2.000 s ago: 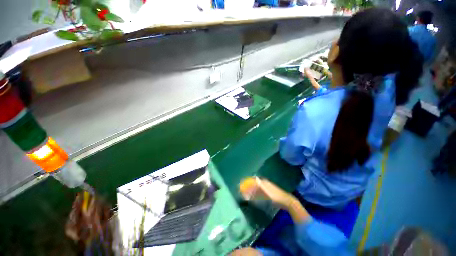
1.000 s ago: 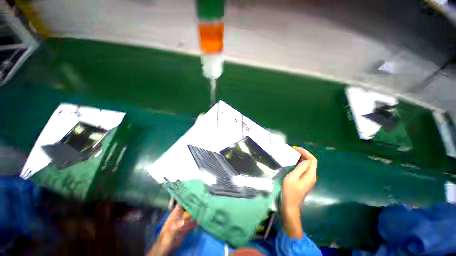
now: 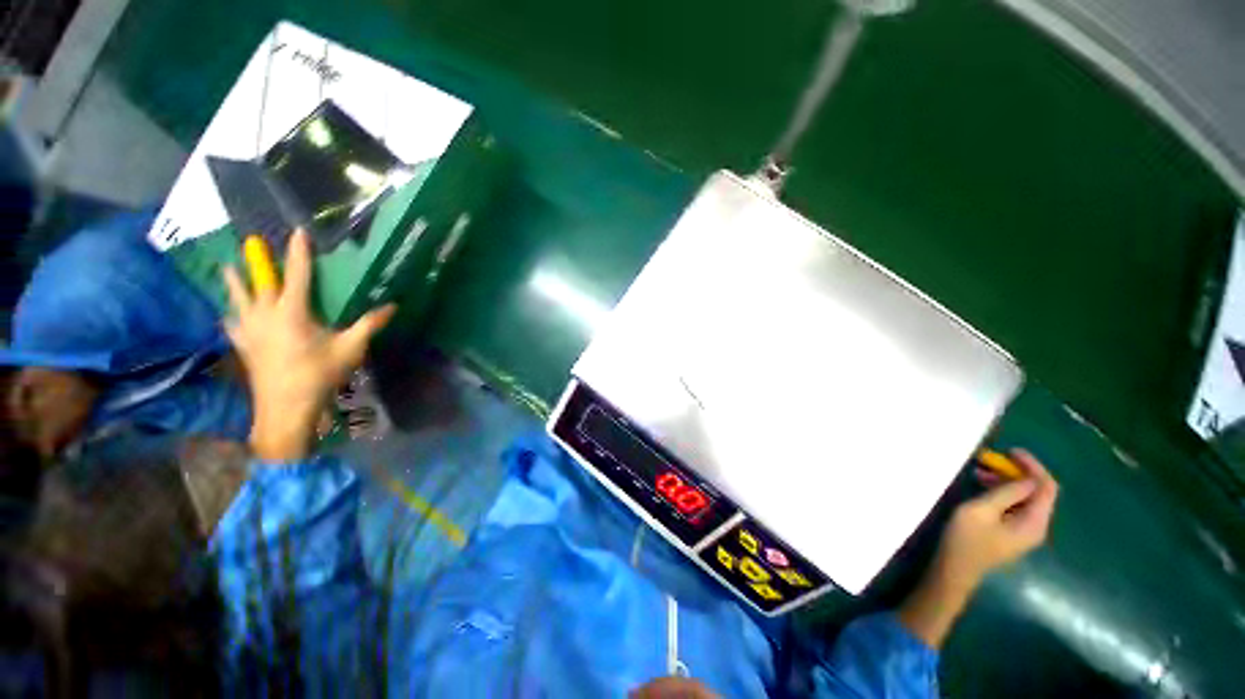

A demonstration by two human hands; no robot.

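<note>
The bench scale [image 3: 806, 369] lies in front of me with its silver-white pan bare and its red digits lit. A stack of white and green retail boxes [image 3: 410, 130] stands left of the scale, with a tablet and keyboard picture on top. My left hand [image 3: 290, 341] rests with spread fingers on the near edge of the top box, a yellow finger cot on one finger. My right hand [image 3: 1004, 519] is at the right edge of the scale, fingers curled, a yellow-orange cot on a fingertip; whether it touches the scale is unclear.
Another retail box [image 3: 1222, 369] is cut off at the right edge on the green belt [image 3: 956, 150]. A metal rod [image 3: 817, 96] rises behind the scale. A person in a blue cap and smock [image 3: 103, 307] is at the left, close to the stack.
The box that both hands held over the scale is gone from there, and the pan shows. My left hand has moved left onto the stack. The view has turned and moved closer.
</note>
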